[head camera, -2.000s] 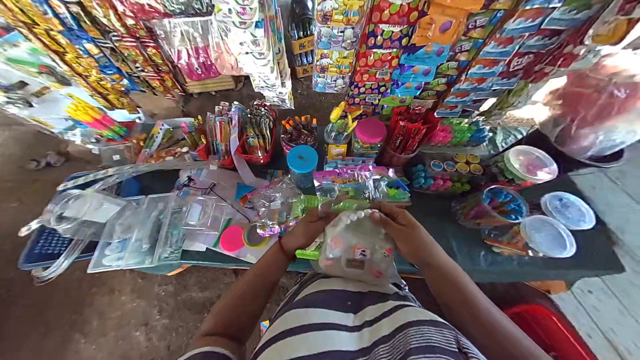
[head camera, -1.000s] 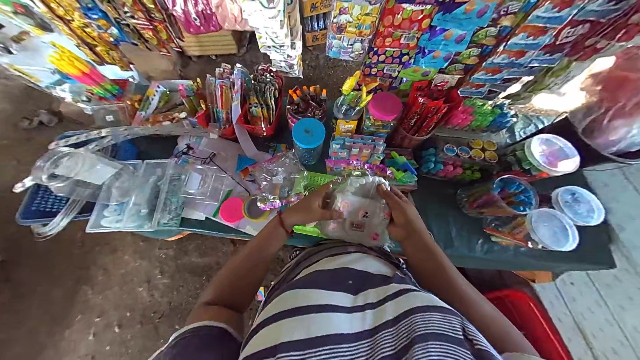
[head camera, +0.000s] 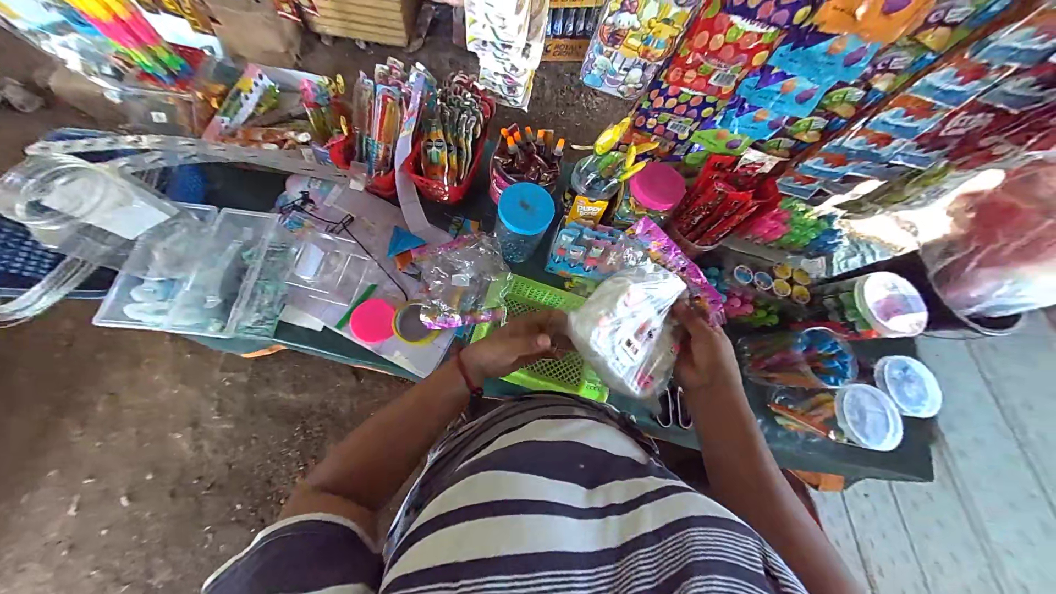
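My right hand (head camera: 704, 346) grips the right side of a clear plastic bag (head camera: 631, 330) with pale contents and small printed pictures. At the bag's left edge is my left hand (head camera: 520, 342), its fingers bent over a green plastic basket (head camera: 549, 375); whether they hold the bag is unclear. The basket lies partly under the bag and my left hand. Just behind the bag lie a packet of small pink and blue items (head camera: 590, 252) and a pink-edged wrapper (head camera: 676, 264). A crumpled clear wrapper (head camera: 464, 285) rests left of the basket.
A blue-lidded jar (head camera: 525, 210) and a pink-lidded jar (head camera: 657, 188) stand behind. Clear plastic cases (head camera: 198, 272) and a pink disc (head camera: 373, 320) lie at left. Red baskets of packaged sticks (head camera: 445, 186) line the back; lidded tubs (head camera: 870, 417) are at right. Packets (head camera: 767, 74) hang above.
The bag was between both hands; my left hand now sits lower at its left side, with more of the green basket showing. The bag has turned to a more upright, tilted position.
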